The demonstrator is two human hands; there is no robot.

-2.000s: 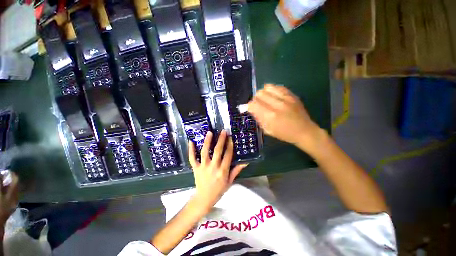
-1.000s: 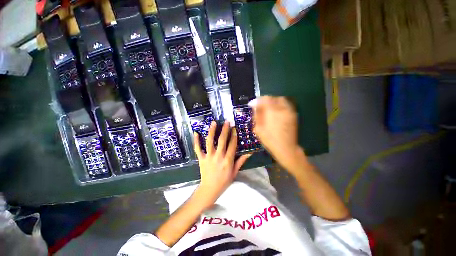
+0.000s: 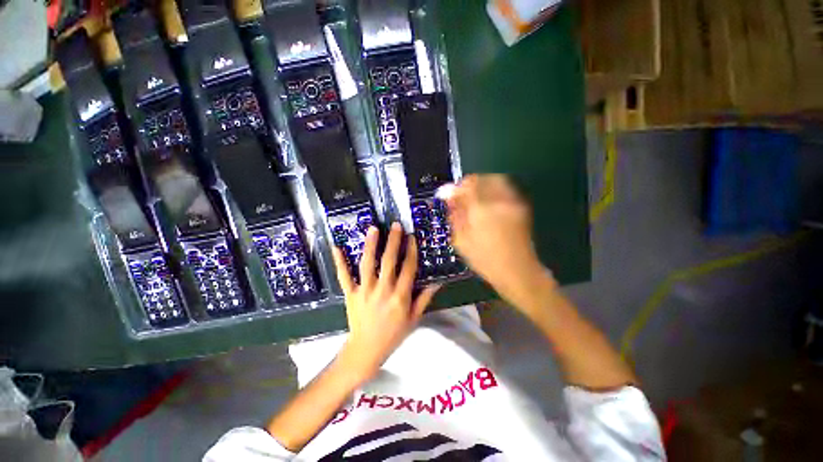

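Observation:
Several black flip phones lie open in two rows in a clear plastic tray point(image 3: 226, 318). My left hand point(image 3: 379, 293) lies flat, fingers spread, over the tray's front edge, its fingertips on the keypads of the phones at the front right. My right hand point(image 3: 492, 226), slightly blurred, pinches a small white wiping cloth point(image 3: 446, 191) at the hinge area of the front-row right-end phone point(image 3: 424, 149). The fingers hide part of the cloth and the keypad's right edge.
The tray rests on a green-matted bench point(image 3: 532, 135). A white and orange item point(image 3: 522, 16) lies at the back right. Cardboard boxes point(image 3: 731, 63) and a blue bin point(image 3: 751, 183) stand beyond the bench at right. A white plastic bag point(image 3: 36, 424) shows at lower left.
My right hand has moved down and left from its place two seconds ago, still with the cloth. My left hand stays on the keypads. Another person's hand at the left edge has gone from view.

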